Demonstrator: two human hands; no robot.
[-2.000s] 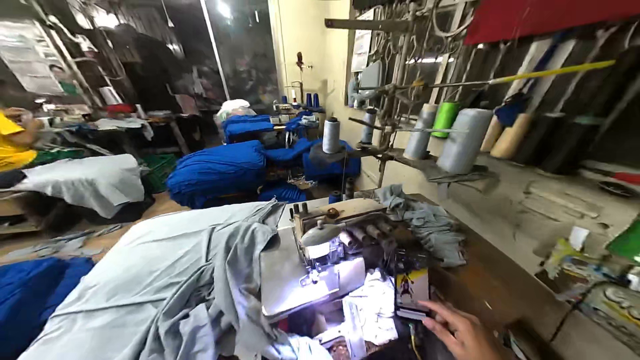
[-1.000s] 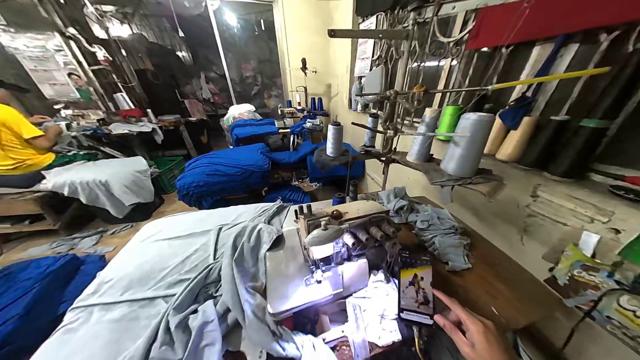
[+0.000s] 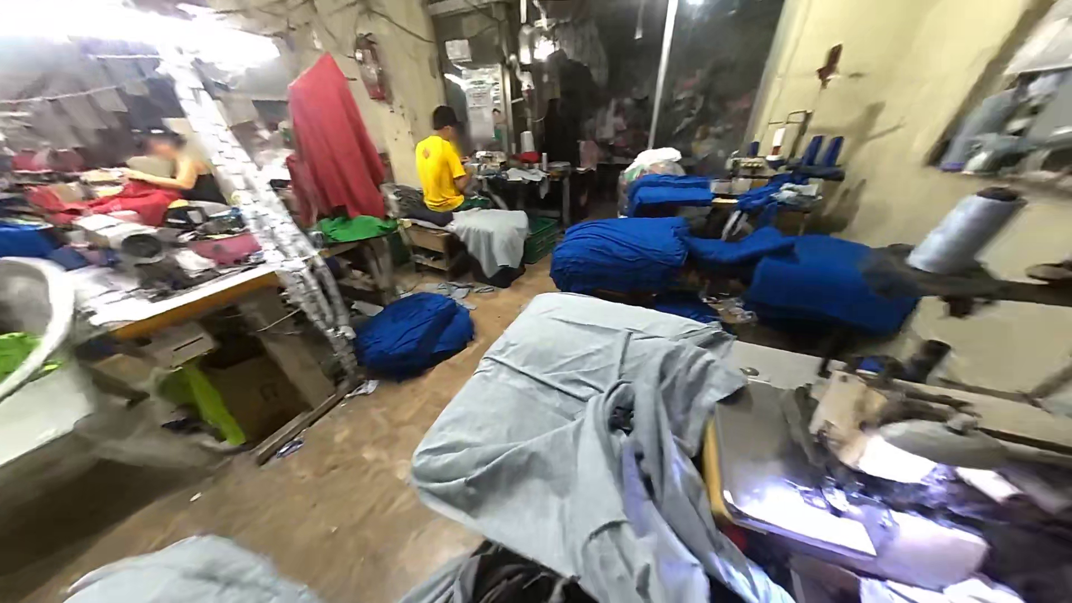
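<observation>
Neither of my hands shows in the head view at this moment. Grey fabric [image 3: 536,419] lies draped in a broad heap at the centre, its folds reaching the left edge of a lit sewing machine [image 3: 904,444] at the lower right. The machine's lamp shines on its metal plate [image 3: 779,502]. A cone of grey thread [image 3: 967,230] stands on a holder above and behind the machine. The smartphone is outside the view.
Blue fabric bundles [image 3: 620,254] lie beyond the grey cloth; another blue bundle [image 3: 414,335] rests on the brown floor [image 3: 335,494]. A person in a yellow shirt [image 3: 440,172] sits farther back. Another person [image 3: 180,167] works at far left, behind a cluttered table [image 3: 201,293].
The view has swung strongly left. My right hand, beside the smartphone a second ago, is out of view, as is the phone.
</observation>
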